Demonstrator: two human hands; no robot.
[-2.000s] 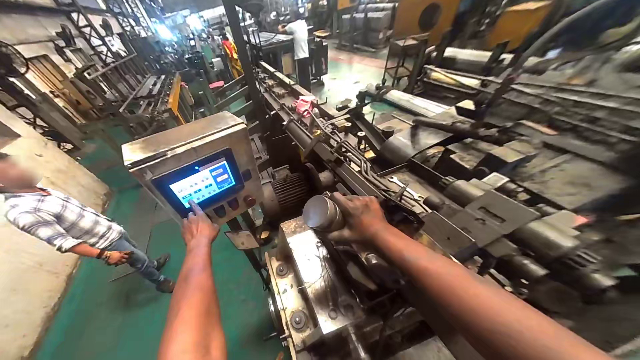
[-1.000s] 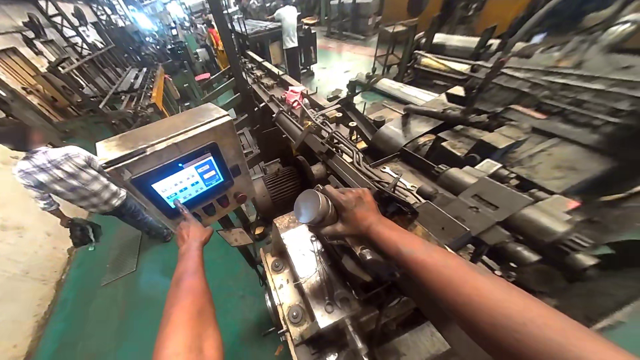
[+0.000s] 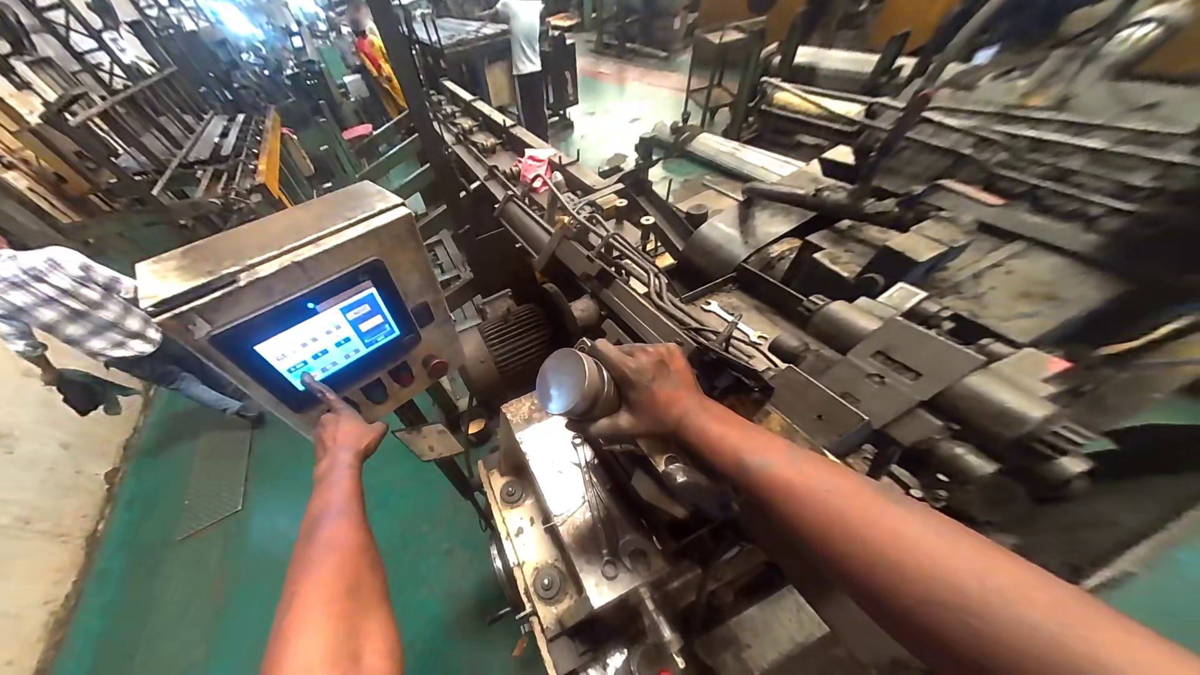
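With its index finger extended, my left hand (image 3: 345, 427) touches the lower left part of a lit touchscreen (image 3: 328, 333) on a metal control box (image 3: 281, 248). Push buttons, one of them red (image 3: 436, 367), sit along the box's lower right side. My right hand (image 3: 652, 389) is wrapped around a round, smooth-faced metal cylinder (image 3: 567, 382) above the machine's metal housing (image 3: 553, 469). Some of its fingers are hidden behind the cylinder. Slim wrenches (image 3: 600, 511) lie on the housing's top, just below the cylinder.
An electric motor (image 3: 516, 339) stands behind the housing. An open-ended wrench (image 3: 736, 322) lies among hoses and bars on the machine bed. A red cloth (image 3: 536, 170) rests farther up. A person in a checked shirt (image 3: 80, 300) is at the left; another person (image 3: 525, 47) stands at the back.
The person in the checked shirt has turned and moved toward the left edge of the view. My left finger stays at the screen and my right hand keeps its grip on the cylinder.
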